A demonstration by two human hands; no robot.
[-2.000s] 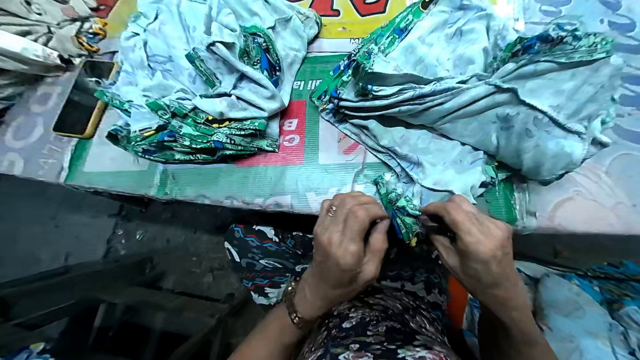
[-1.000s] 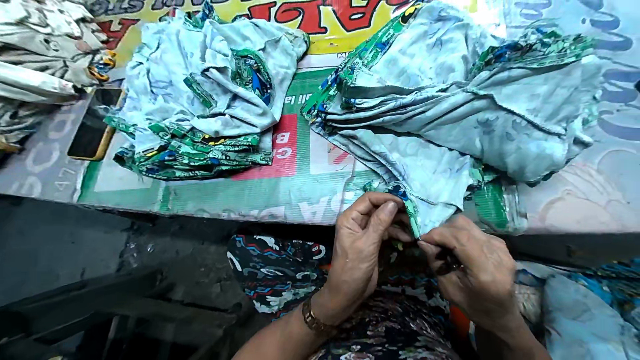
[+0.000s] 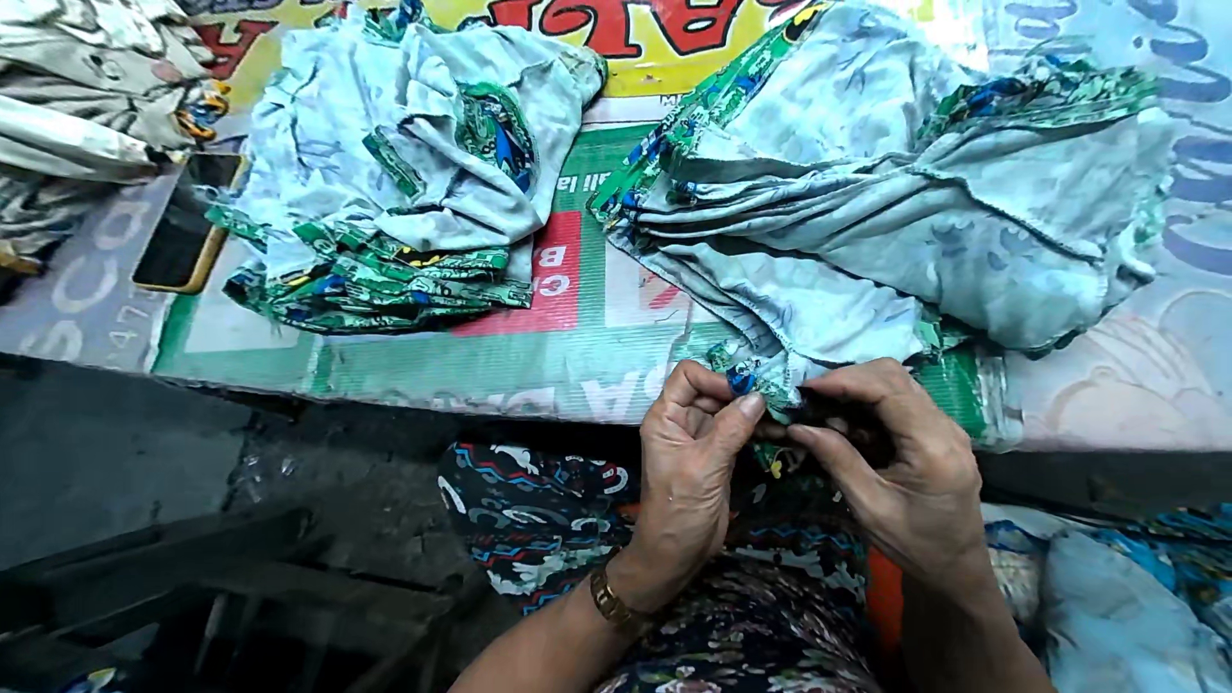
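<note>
A pile of pale blue-grey fabric garments (image 3: 847, 212) with green patterned trim lies on the table, and its lower corner hangs to the table's front edge. There my left hand (image 3: 693, 462) pinches the green trim (image 3: 760, 380) between thumb and index finger. Close on its right, my right hand (image 3: 895, 462) has its thumb and index finger at the same cloth end; whether it grips the cloth or something small is hidden in shadow. A second pile of the same pale fabric (image 3: 385, 173), also green-trimmed, rests to the left, out of my hands' touch.
A smartphone (image 3: 190, 226) in a yellowish case lies at the left pile's side. Cream garments (image 3: 87, 96) are heaped at the far left. Printed plastic sheeting (image 3: 433, 375) covers the table. Bluish cloth (image 3: 1107, 606) is bunched at the lower right, below table level.
The corner of the right pile stays at my fingertips while my fingers shift on it. My right thumb and index finger are spread wider than a second ago.
</note>
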